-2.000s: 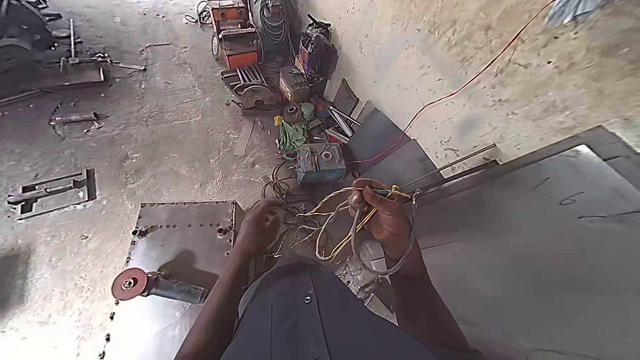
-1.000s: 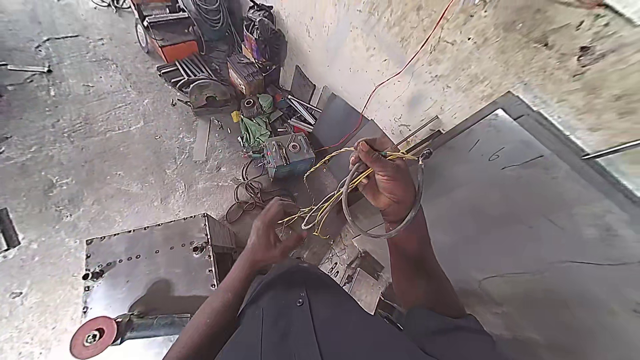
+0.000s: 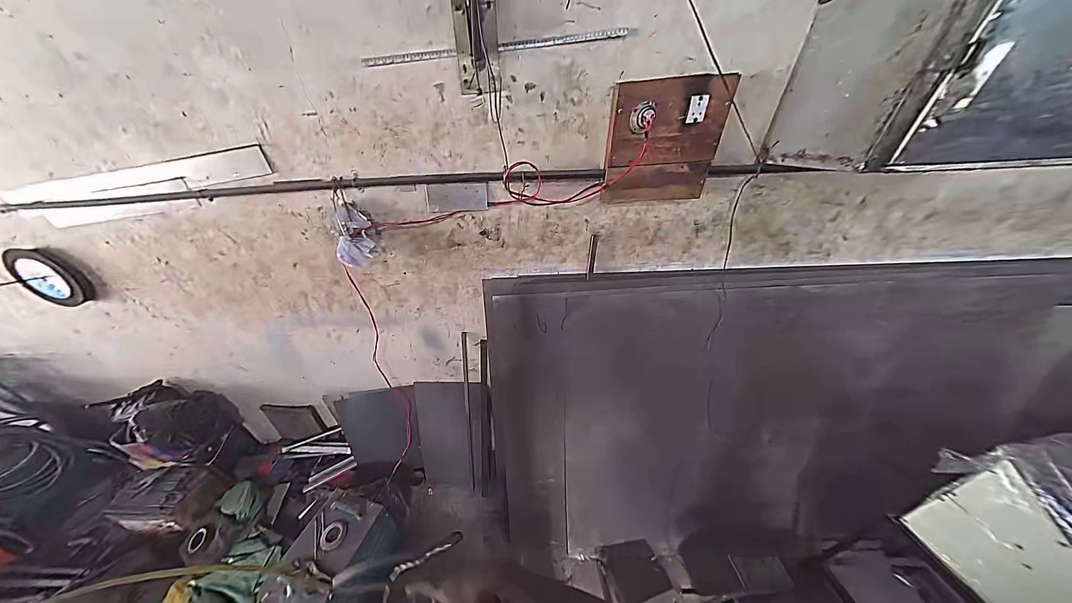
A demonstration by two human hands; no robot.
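Observation:
At the bottom edge, a dark blurred shape, which seems to be part of my right hand (image 3: pixel 473 579), lies beside a short stretch of grey cable (image 3: pixel 431 553). Its fingers and its hold cannot be made out. A yellow wire (image 3: pixel 126 578) crosses the lower left, blurred. My left hand is out of view. Behind the wires stands a blue-grey metal box with a round fitting (image 3: pixel 333 534), next to a green cloth (image 3: pixel 243 502).
Large metal sheets (image 3: pixel 653 402) lean on the wall at the right. A red cable (image 3: pixel 375 335) hangs from a plastic-wrapped joint (image 3: pixel 356 234). A brown board (image 3: pixel 670 138) bears sockets. Black bags (image 3: pixel 180 419) and a coiled cable (image 3: pixel 29 469) are at the left.
The view has swung up to the wall. My left hand, seen earlier near the yellow wire ends, has left the view, as has the angle grinder on the metal box.

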